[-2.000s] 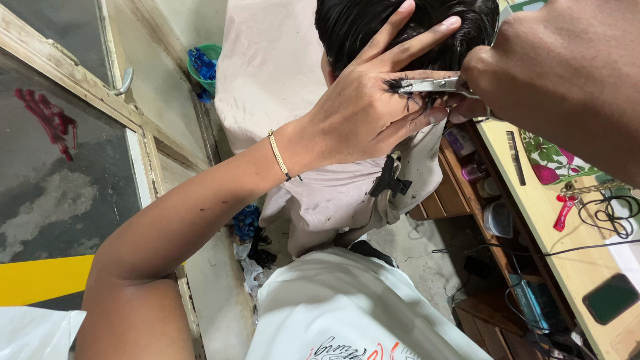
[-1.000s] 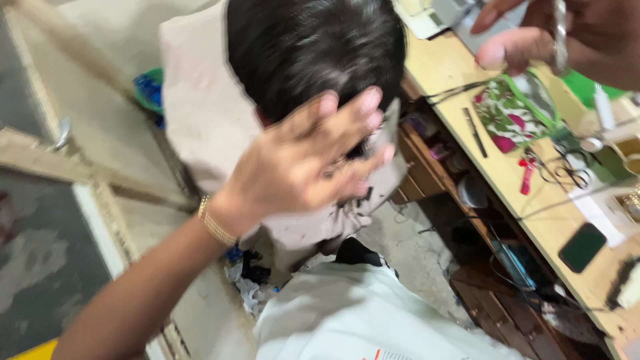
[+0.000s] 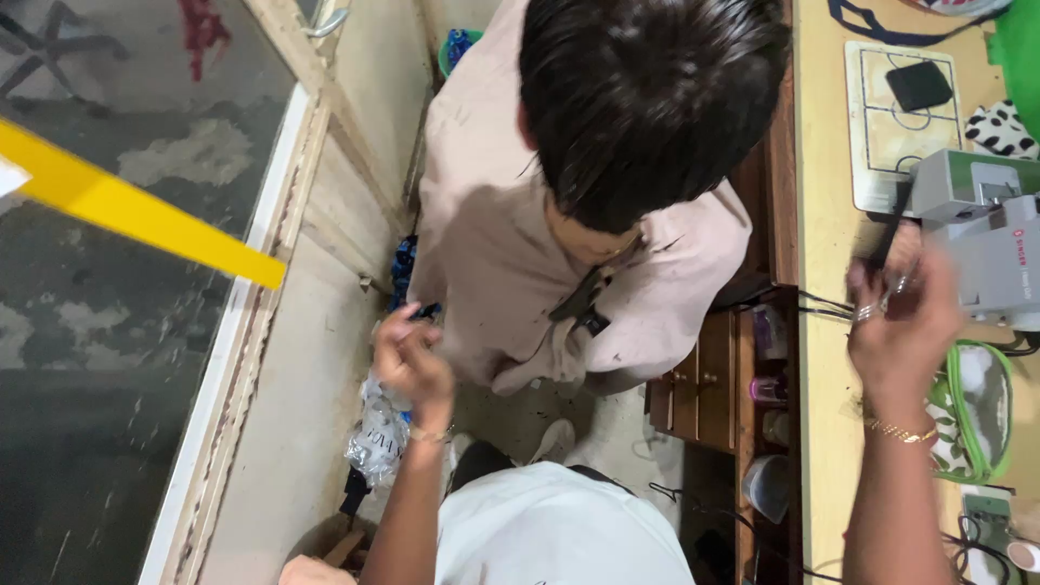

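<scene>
A seated person's dark, wet-looking hair (image 3: 650,97) is at top centre, above a pale pink cape (image 3: 487,268) with hair clippings on it. Dark clips (image 3: 581,301) hold the cape behind the neck. My left hand (image 3: 413,357), blurred, hovers left of the cape's lower edge, fingers loosely curled and apart, nothing seen in it. Over the table at right, my right hand (image 3: 902,301) grips a slim black object (image 3: 892,223), perhaps a comb, beside the sewing machine. Metal glints at its fingers, possibly scissors or rings; blur hides which.
The wooden table (image 3: 829,390) carries a Singer sewing machine (image 3: 995,244), a court-marked board (image 3: 877,122) and a green-trimmed pouch (image 3: 975,414). Wooden drawers (image 3: 703,390) stand below. Left are a wall panel (image 3: 284,357) and plastic bags (image 3: 378,439) on the floor.
My left hand has left the hair and moved down and left. My right hand, earlier holding scissors at the hair, is now over the table with a black object. The view has shifted.
</scene>
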